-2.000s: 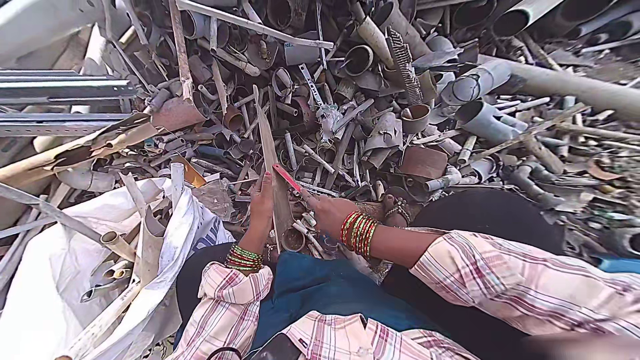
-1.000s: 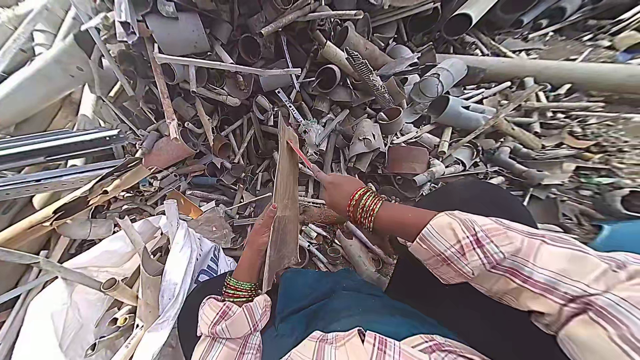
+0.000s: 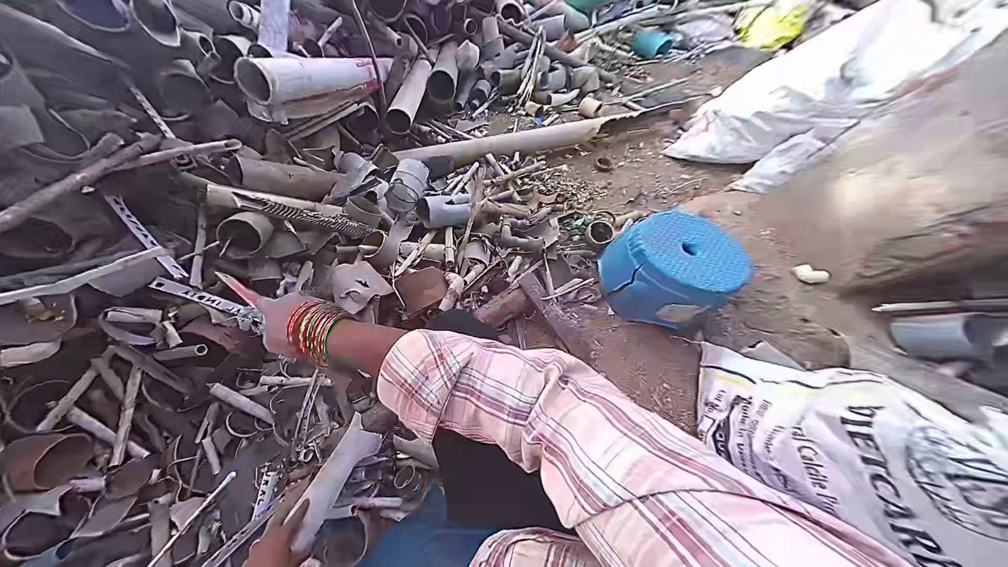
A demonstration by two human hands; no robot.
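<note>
My right hand (image 3: 285, 324), with red and green bangles at the wrist, holds a slim red tool (image 3: 239, 289) whose kind I cannot tell; its tip points to the upper left. It is over a heap of scrap plastic pipe pieces. Low in the view, my left hand (image 3: 277, 542) grips a pale, curved pipe piece (image 3: 335, 480) that slants up to the right. The lower part of the left hand is cut off by the frame's bottom edge.
A blue upturned plastic tub (image 3: 676, 264) stands on the soil to the right. A printed white sack (image 3: 850, 449) lies at the lower right, another white sack (image 3: 787, 94) farther back. Long pipes (image 3: 512, 143) lie across the heap's far side.
The view has swung far to the right, bringing in the blue tub and sacks. My right hand has moved apart from the piece in my left hand; a second ago it was beside it.
</note>
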